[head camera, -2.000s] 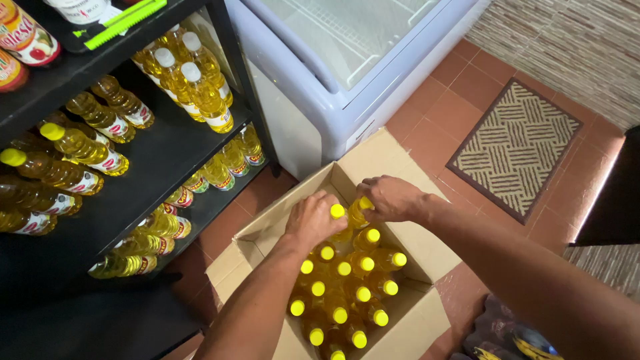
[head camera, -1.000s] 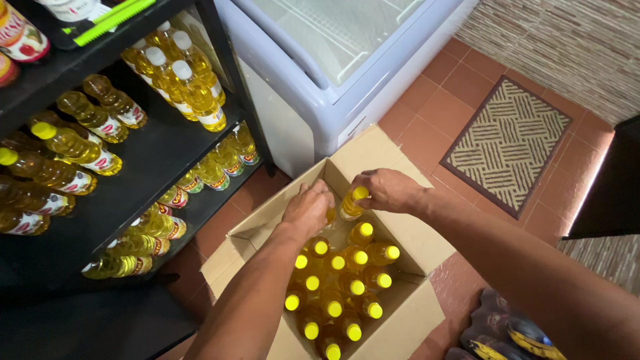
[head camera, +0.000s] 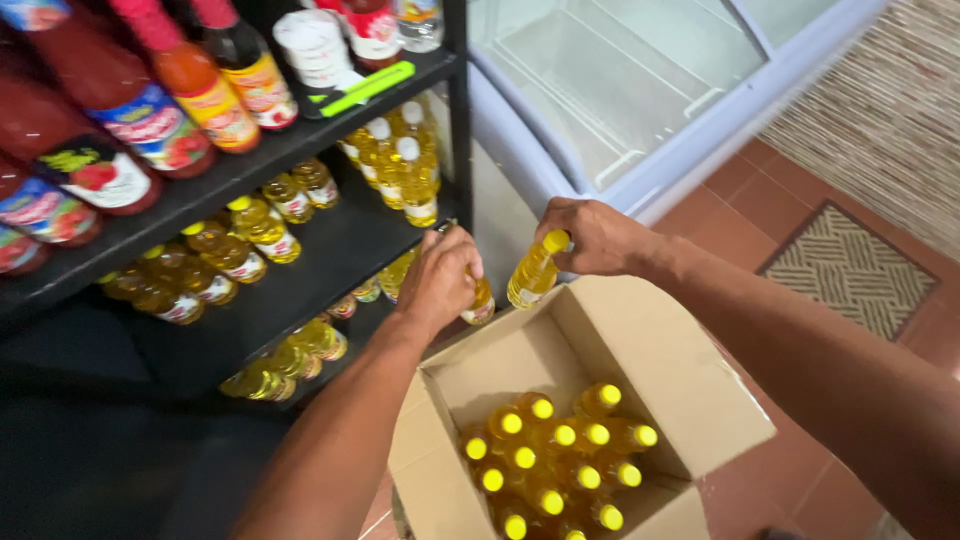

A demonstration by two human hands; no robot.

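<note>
My right hand [head camera: 589, 236] grips a plastic bottle of yellow oil [head camera: 534, 271] by its neck, just under the yellow cap, above the far edge of the box. My left hand [head camera: 444, 274] is closed around the upper part of another oil bottle [head camera: 480, 301]; its cap is hidden by the fingers. That bottle hangs beside the box, near the shelf's right end. Below both hands, the open cardboard box [head camera: 499, 360] holds several yellow-capped bottles [head camera: 564, 435] standing upright, with a gap at its far end.
A black shelf unit [head camera: 330, 232] on the left carries oil bottles on two levels and red sauce bottles [head camera: 112, 90] above. Behind the box stands a glass-topped chest freezer [head camera: 600, 90]. A patterned mat [head camera: 847, 270] lies on the tiled floor at the right.
Both hands have lifted bottles out of the box and moved up towards the shelf and freezer. The view has shifted towards the shelf.
</note>
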